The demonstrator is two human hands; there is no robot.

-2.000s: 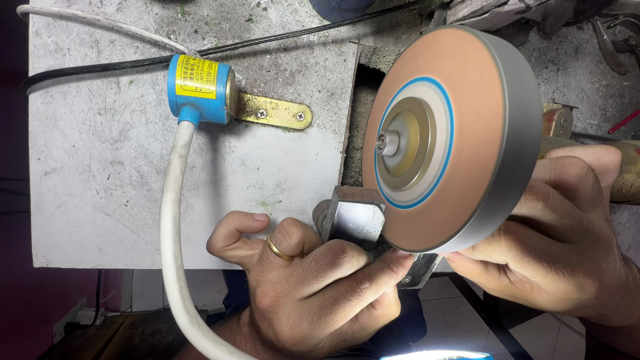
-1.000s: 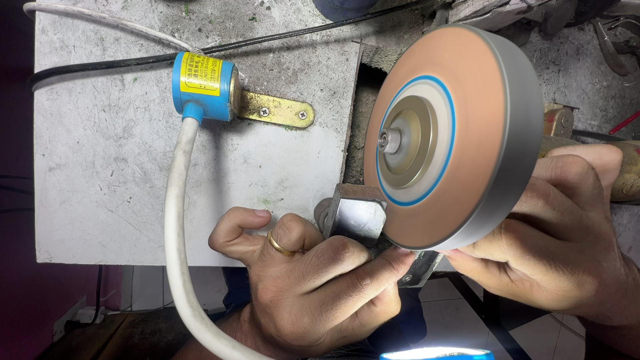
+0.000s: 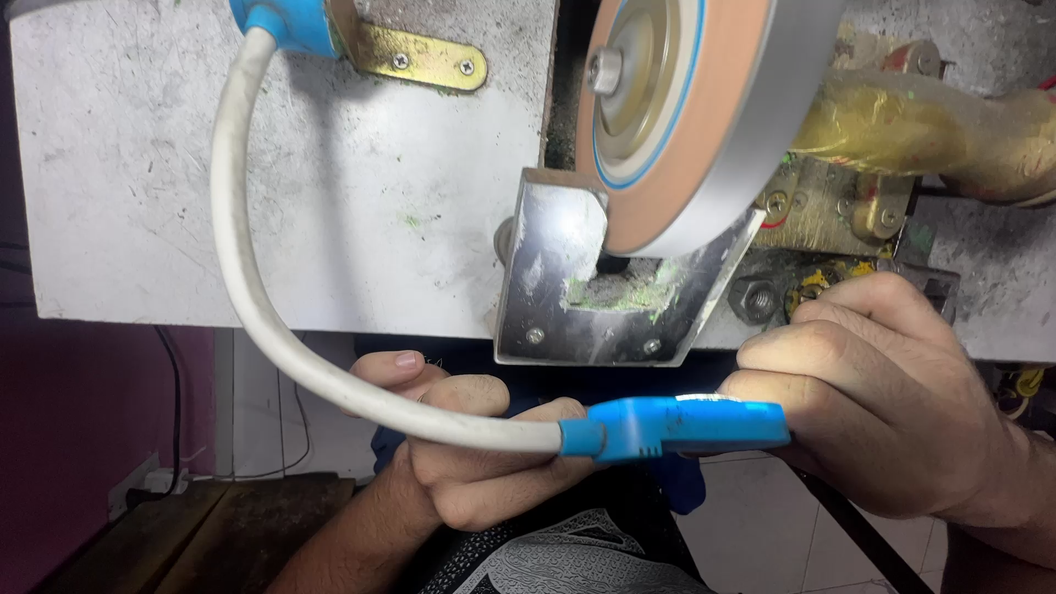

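Observation:
A grinding wheel [image 3: 742, 107] with an orange-brown side face stands over a slotted metal work rest [image 3: 635, 330] at the bench edge. Below the rest is the blue head [image 3: 693, 425] of a gooseneck lamp, nearer to the camera than my hands. Behind the lamp's white neck, my left hand [image 3: 487, 445] has curled fingers; its fingertips are hidden by the lamp head. My right hand [image 3: 874, 396] is curled at the lamp head's right end, its fingertips partly hidden. Whether either hand holds something small behind the lamp cannot be told.
The lamp's blue base [image 3: 301, 25] is beside a brass-coloured bracket [image 3: 429, 59] screwed to the white bench board [image 3: 396, 206]. A loose hex nut [image 3: 752, 299] lies right of the rest. A yellowish wrapped motor part [image 3: 891, 124] extends right of the wheel. Cables hang at the lower left.
Both hands have moved from the wheel's lower edge down toward my body, behind the lamp head. The work rest, partly covered by my fingers before, shows more fully. The view has shifted downward.

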